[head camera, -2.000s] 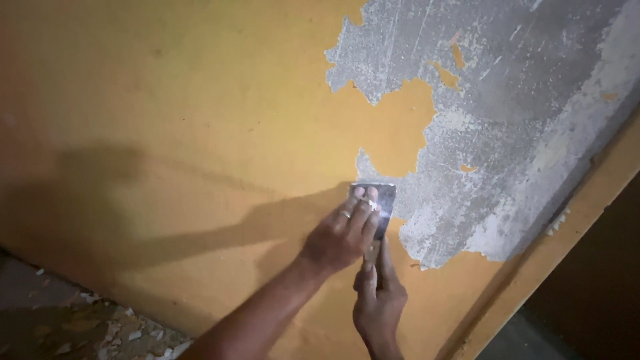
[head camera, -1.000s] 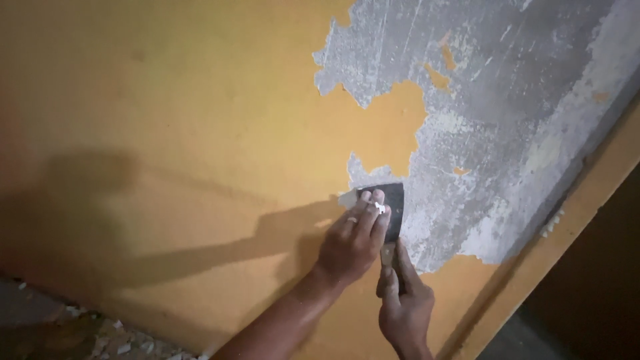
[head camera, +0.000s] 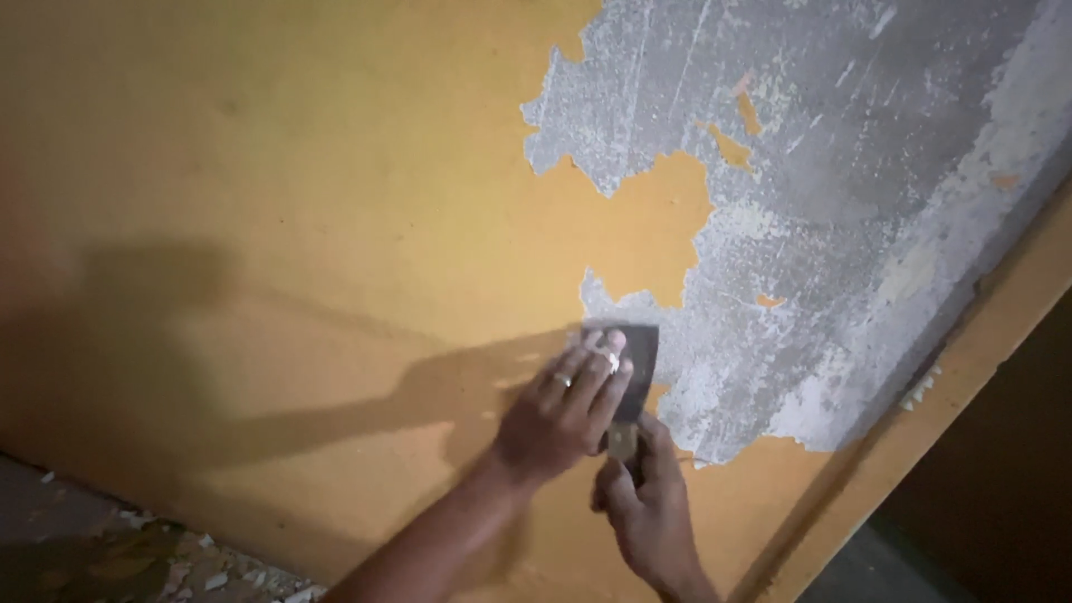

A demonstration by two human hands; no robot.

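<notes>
My right hand [head camera: 649, 502] is closed around the handle of a putty knife [head camera: 641, 368], whose wide dark blade lies against the painted wall. The fingers of my left hand [head camera: 561, 402], one with a ring, press flat on the left part of the blade. A small white flake rests on those fingers. Around the blade's top, yellow-orange paint [head camera: 377, 167] meets a ragged bare grey patch [head camera: 804, 218] of wall. The blade's left edge is partly hidden by my left fingers.
A yellow-orange raised wall edge [head camera: 938, 402] runs diagonally at the right, with a dark opening beyond it. Paint chips [head camera: 216, 579] lie on the floor along the wall's foot at the lower left. Shadows of my arms and head fall on the wall's left side.
The bare grey area around the blade's upper left has grown slightly since two seconds ago. Both hands keep their hold on the putty knife.
</notes>
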